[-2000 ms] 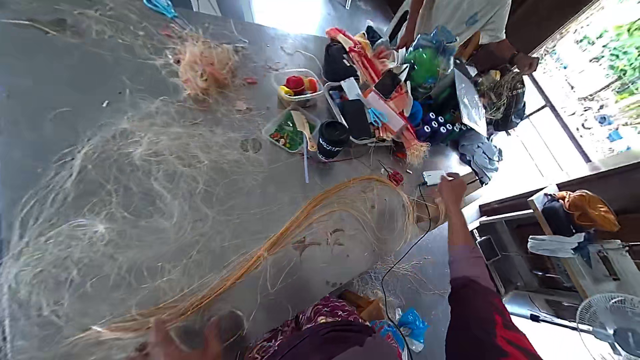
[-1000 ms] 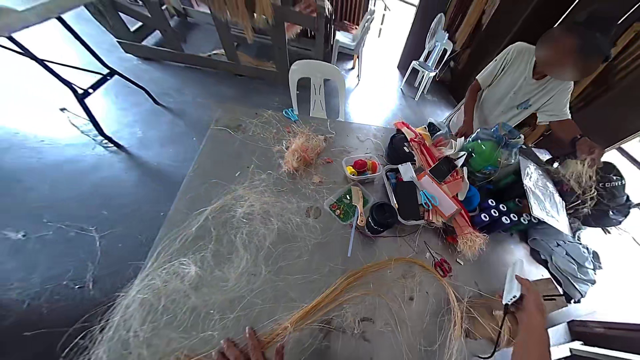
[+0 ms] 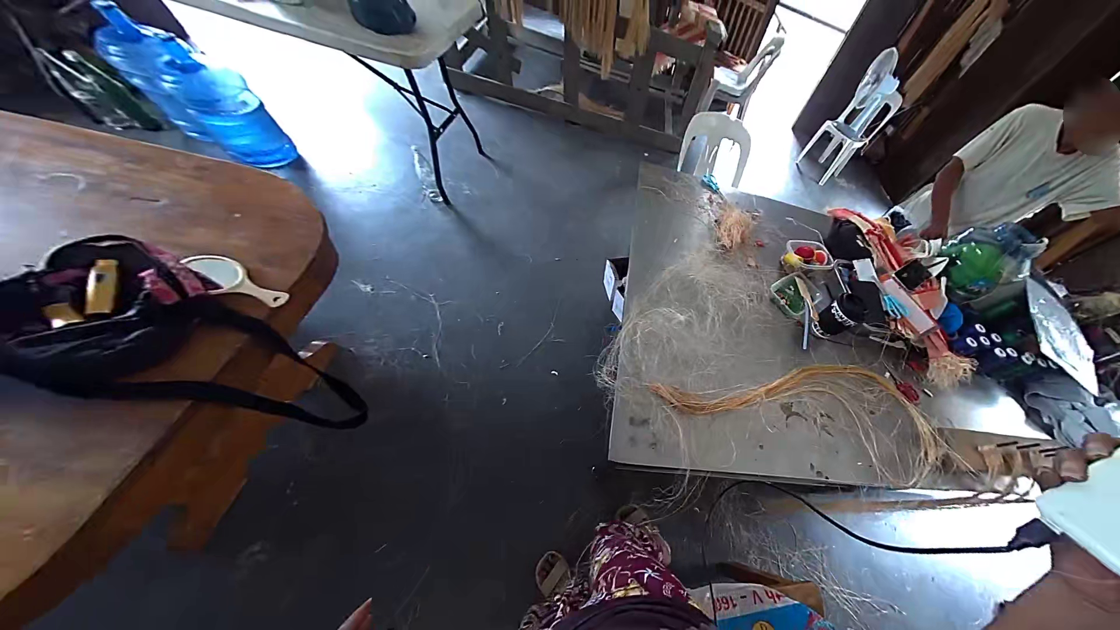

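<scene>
My right hand (image 3: 1072,582), at the right edge, is shut on a white device (image 3: 1085,507) with a black cable (image 3: 919,549); its kind is unclear. The cable runs left below the grey table's front edge. My left hand (image 3: 357,617) shows only a fingertip at the bottom, away from the grey table (image 3: 700,437). On that table lies a bundle of tan fibres (image 3: 770,391), with loose pale fibres (image 3: 691,324) spread behind and around it. Red-handled scissors (image 3: 907,390) lie to the right of the bundle, and a clump of pinkish fibres (image 3: 733,229) lies at the back.
Plastic tubs (image 3: 807,255), a black cup (image 3: 842,313) and thread spools (image 3: 997,343) crowd the table's right side, near a person (image 3: 1032,166). At left stands a wooden table (image 3: 175,188) with a black bag (image 3: 114,324) and a hand mirror (image 3: 234,276). A cardboard box (image 3: 761,604) lies below.
The view has swung left. My left hand, earlier at the tan bundle's left end, is off the bundle, near the bottom edge. My right hand still holds the white device.
</scene>
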